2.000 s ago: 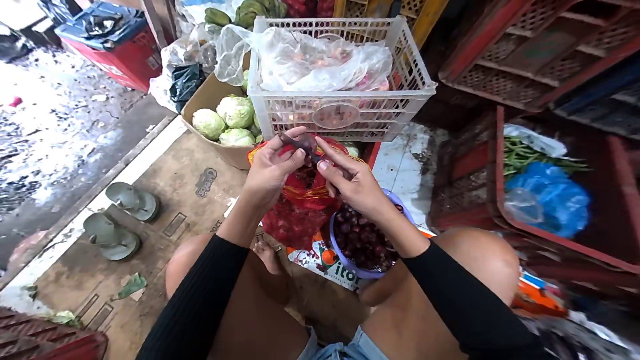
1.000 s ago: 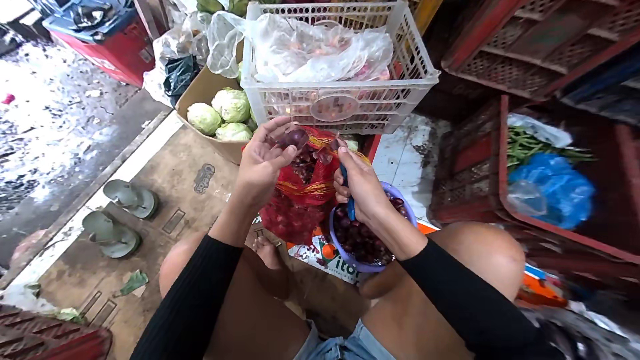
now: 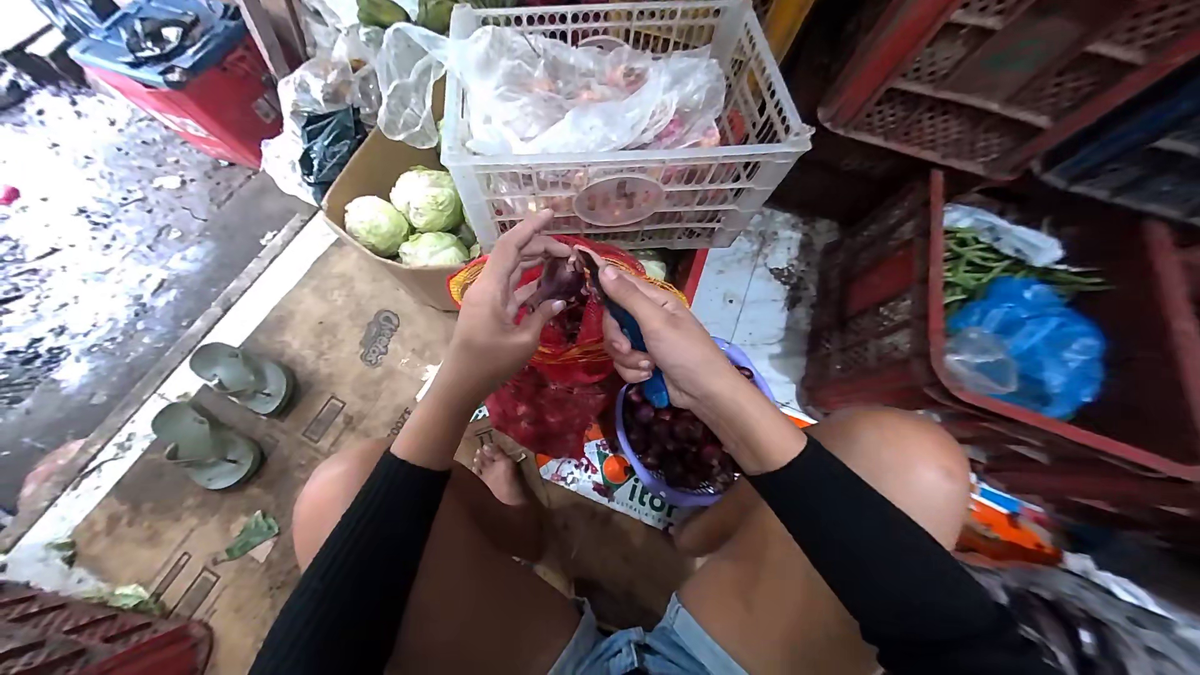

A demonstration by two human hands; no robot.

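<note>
Above a red mesh sack point(image 3: 548, 408), my left hand point(image 3: 506, 305) holds a red onion point(image 3: 560, 281) between thumb and fingers. My right hand point(image 3: 661, 333) grips the blue handle of a small knife point(image 3: 626, 323); its dark blade is at the onion's right side. The sack's mouth is spread, with red onions showing inside, partly hidden by my hands. Beneath my right wrist, between my knees, sits a purple plastic basket point(image 3: 623, 441) of small dark red onions.
A white plastic crate point(image 3: 769, 150) with bagged produce stands ahead, beside a cardboard box point(image 3: 352, 178) of cabbages point(image 3: 429, 199). To the right are red crates point(image 3: 937, 309), one with green beans point(image 3: 984, 267) and a blue bag point(image 3: 1031, 347). Green slippers point(image 3: 211, 445) lie left on flattened cardboard.
A second ago my hands were farther apart, the onion in the left and the knife in the right. They have come together, bringing the blade to the onion.
</note>
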